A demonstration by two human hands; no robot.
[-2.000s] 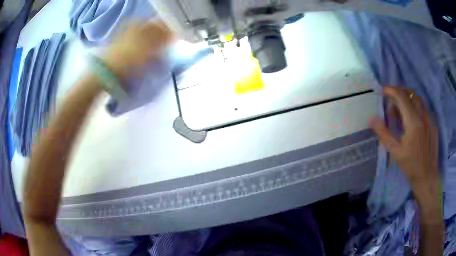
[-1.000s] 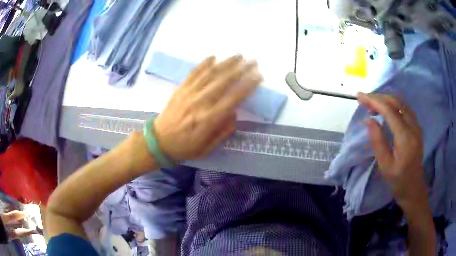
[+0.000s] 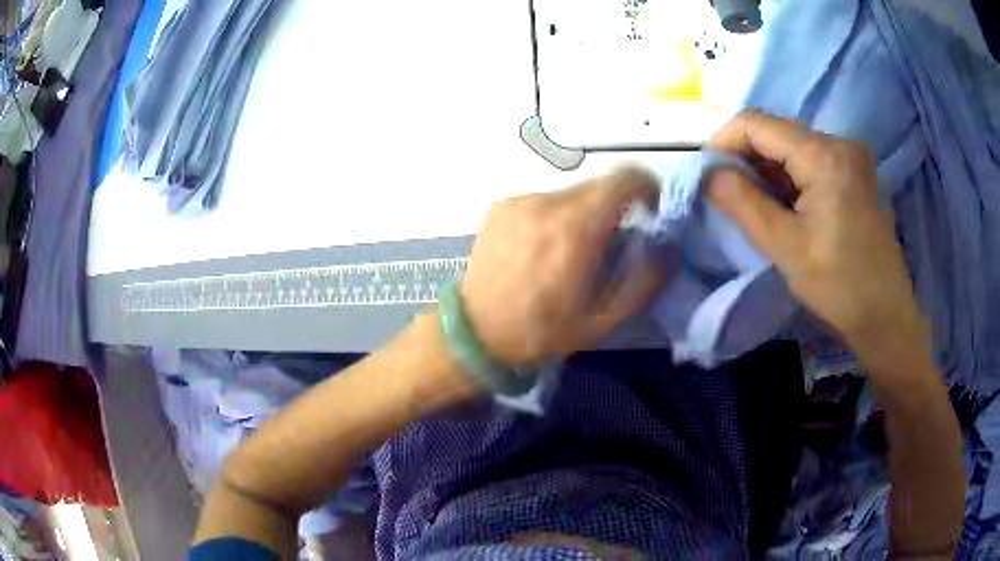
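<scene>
My left hand (image 3: 559, 263) and my right hand (image 3: 817, 225) are close together over the table's front edge, right of the middle. Both hold light blue cloth (image 3: 682, 203) with a crinkled, frayed edge between them. A smooth, folded light blue strip end (image 3: 724, 312) hangs below the fingers. A small bit of pale cloth shows under my left wrist. The left fingertips are blurred and partly hidden behind the hand. Wide light blue cloth (image 3: 839, 55) lies at the right, behind my right hand.
A fanned stack of grey-blue strips (image 3: 197, 99) lies at the upper left. The machine bed, with a yellow patch (image 3: 677, 77), and a grey cylinder (image 3: 738, 13) are at the top. A ruler scale (image 3: 296, 287) runs along the front edge. Red material (image 3: 55, 433) is at the left.
My left hand has moved right with the smooth strip from the table and met my right hand. My right hand has lifted the cloth edge. The view has shifted slightly.
</scene>
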